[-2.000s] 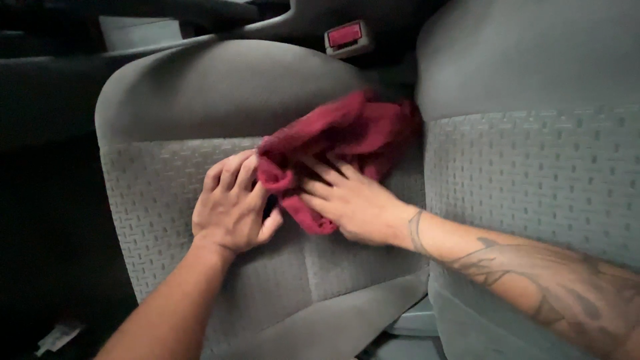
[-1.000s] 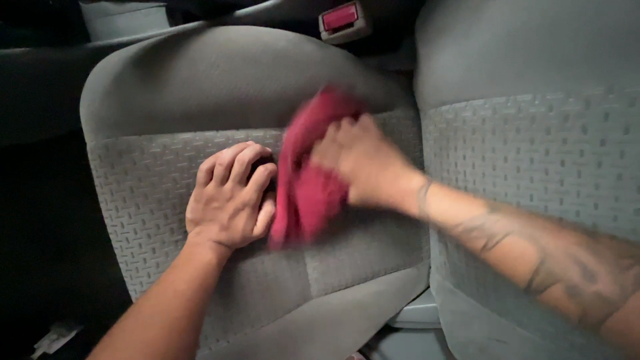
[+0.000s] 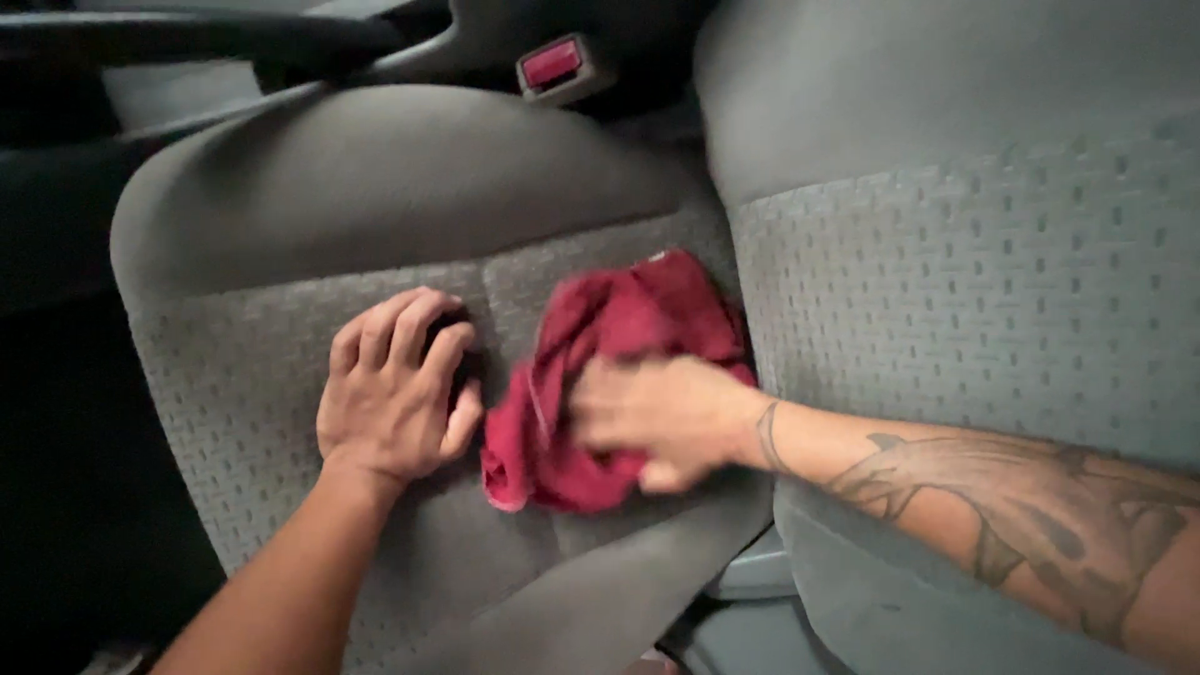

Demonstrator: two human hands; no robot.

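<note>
A crumpled red cloth (image 3: 637,309) lies on the grey fabric cushion of a car seat (image 3: 394,187), close to the backrest (image 3: 956,281). My right hand (image 3: 656,412), blurred, presses on the cloth from above, its fingertips among the folds. My left hand (image 3: 398,384) rests on the patterned part of the cushion, left of the cloth, with its fingers bent and apart and nothing in them. Whether the right fingers pinch the fabric is hard to see.
Beyond the cushion's far side stands a seat belt buckle (image 3: 553,67) with a red button. Dark console parts run along the upper left. Grey plastic trim (image 3: 755,572) lies at the near side, where cushion and backrest meet.
My right hand and the cloth have moved toward the near side of the cushion and the backrest since one second ago. My left hand stays on the cushion.
</note>
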